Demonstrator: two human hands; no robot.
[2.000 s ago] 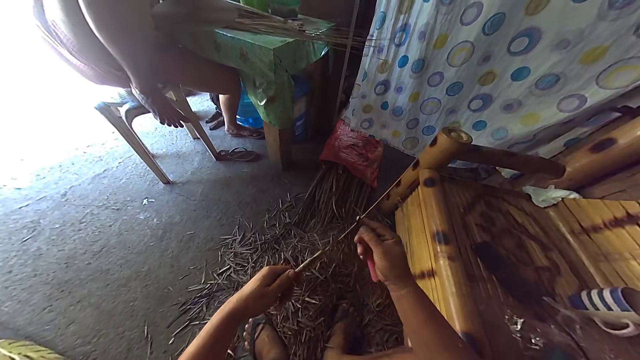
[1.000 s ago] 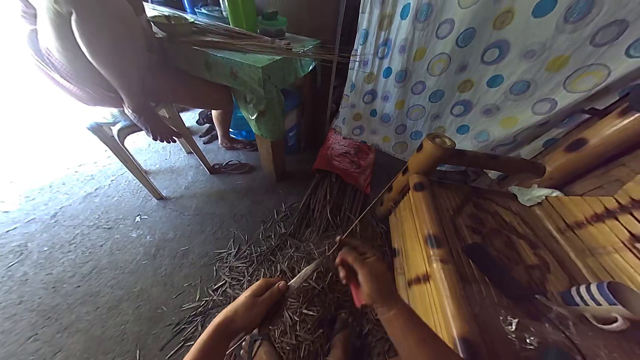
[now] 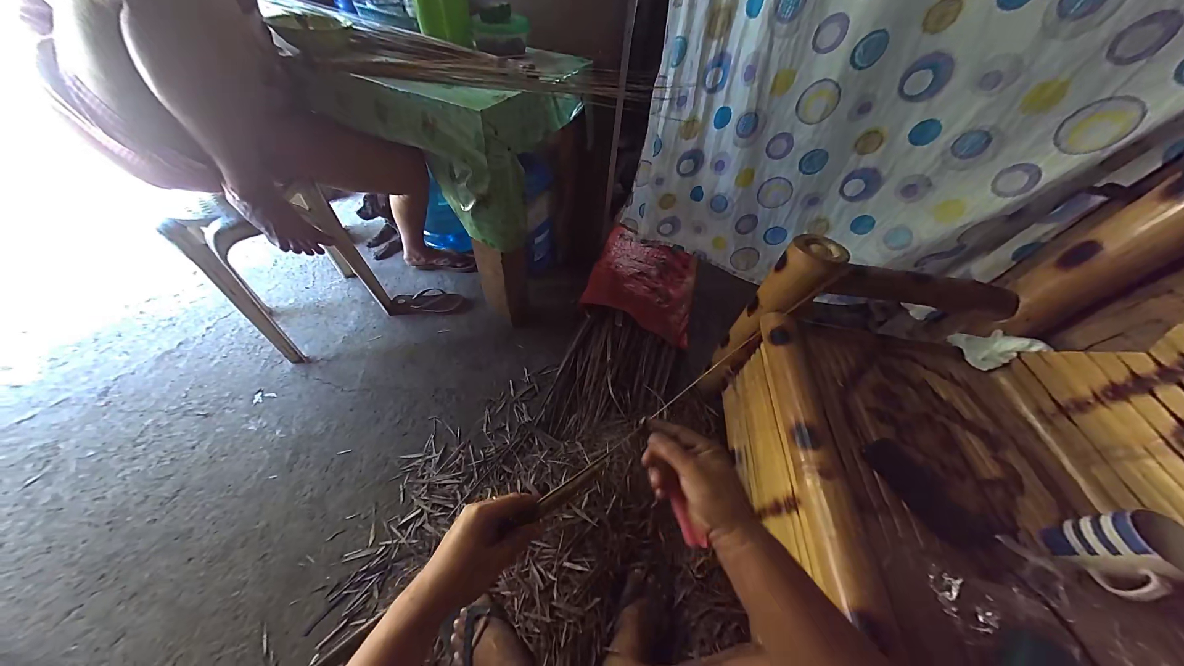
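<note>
My left hand (image 3: pixel 495 536), low and left of centre, is closed around a narrow leaf strip (image 3: pixel 581 479) that points up and to the right. To its right, my right hand (image 3: pixel 692 476) grips a tool by its red handle (image 3: pixel 686 520); the tool's working end is hidden. A thin light rib (image 3: pixel 703 379) stretches from near my right fingertips toward the bamboo post (image 3: pixel 803 268). Cut leaf scraps (image 3: pixel 573 573) lie in a pile beneath both hands and around my feet. Behind the pile, a bundle of dry stalks (image 3: pixel 615 365) leans out of a red sack (image 3: pixel 645 282).
A bamboo bench (image 3: pixel 819 462) stands at right, with a striped mug (image 3: pixel 1115 546) and crumpled plastic (image 3: pixel 997 349) on it. A circle-patterned curtain (image 3: pixel 814 139) hangs behind. At upper left a person sits on a plastic chair (image 3: pixel 231 268) beside a green-covered table (image 3: pixel 472 111) bearing long thin sticks (image 3: pixel 435 65).
The pale blade-like piece by my left hand in the earlier frames now appears as a brownish strip. My right hand stays near the thin rib, its wrist turned slightly differently.
</note>
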